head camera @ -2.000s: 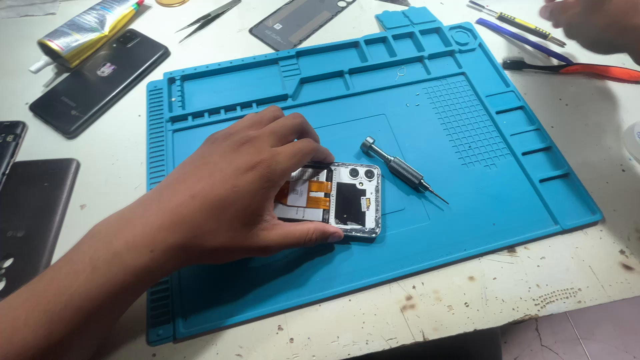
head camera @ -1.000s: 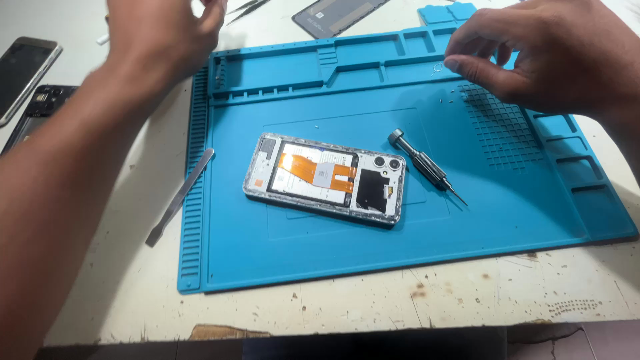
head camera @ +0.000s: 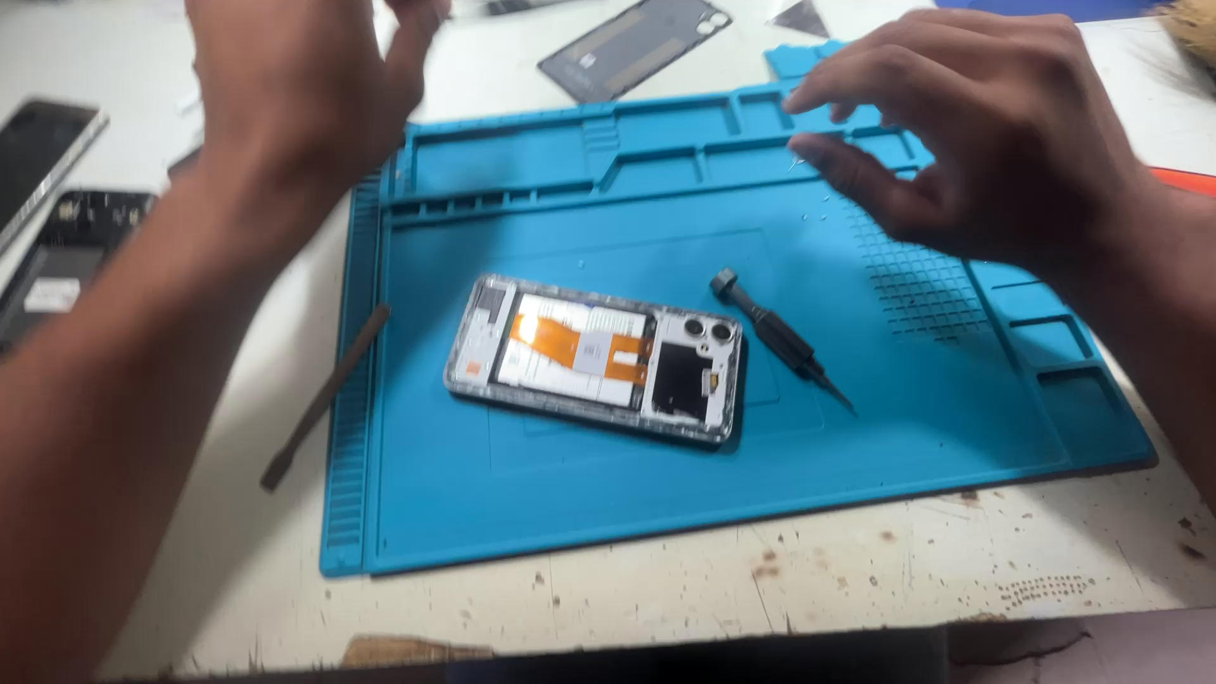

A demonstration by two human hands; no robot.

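A smartphone with its back off [head camera: 598, 361] lies on the blue silicone repair mat [head camera: 646, 494], its battery, orange flex cable and camera lenses showing. Just right of it rests a precision screwdriver [head camera: 784, 337], tip toward the lower right. My right hand [head camera: 959, 133] hovers over the mat's upper right compartments, thumb and fingers apart, holding nothing visible. Tiny screws [head camera: 815, 218] lie on the mat below its thumb. My left hand [head camera: 304, 85] is raised beyond the mat's upper left corner; its fingertips are cut off by the frame's top edge, so whether it holds anything is hidden.
A flat metal pry tool [head camera: 325, 399] leans over the mat's left edge. Farther left are a phone [head camera: 43, 152] and an opened phone housing [head camera: 71, 256]. A detached grey back cover [head camera: 636, 47] lies behind the mat. Part of a red object [head camera: 1186, 180] shows at the right.
My left hand has let go of the phone and moved up and away to the left. My right hand has come in over the mat's upper right. The view has shifted.
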